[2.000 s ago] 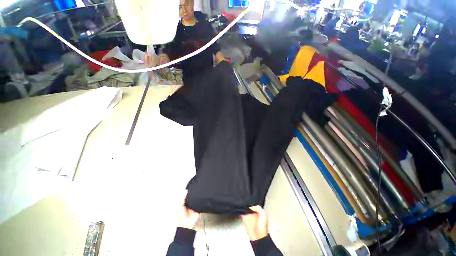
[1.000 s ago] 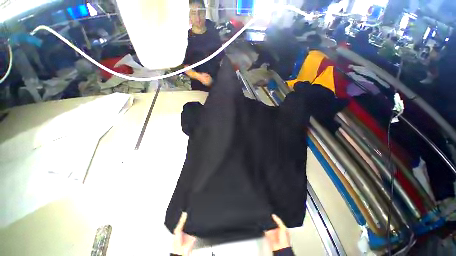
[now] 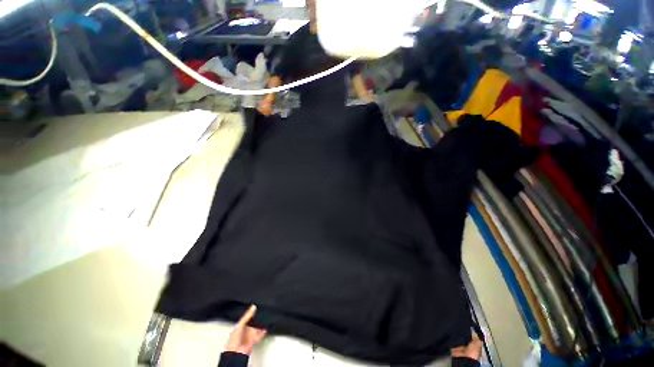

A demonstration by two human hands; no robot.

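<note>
Black fabric is spread wide over the middle of the cutting table, its near edge close to me. My left hand holds the near edge left of centre, thumb on top. My right hand is at the near right corner of the fabric, partly cut off by the fabric and the picture's bottom, and grips the corner. White marker paper lies at the left. A grey speckled bar lies at the near edge, its far end at the fabric's left corner.
Another person's hands are at the fabric's far end. Fabric rolls lie side by side at the right, with yellow and red cloth beyond. A white cable and a bright lamp hang overhead. A metal rail runs along the right.
The fabric has opened out sideways and now covers the dark strip. My hands have moved apart, the right one far to the right. The other person's hands are now apart at the far end.
</note>
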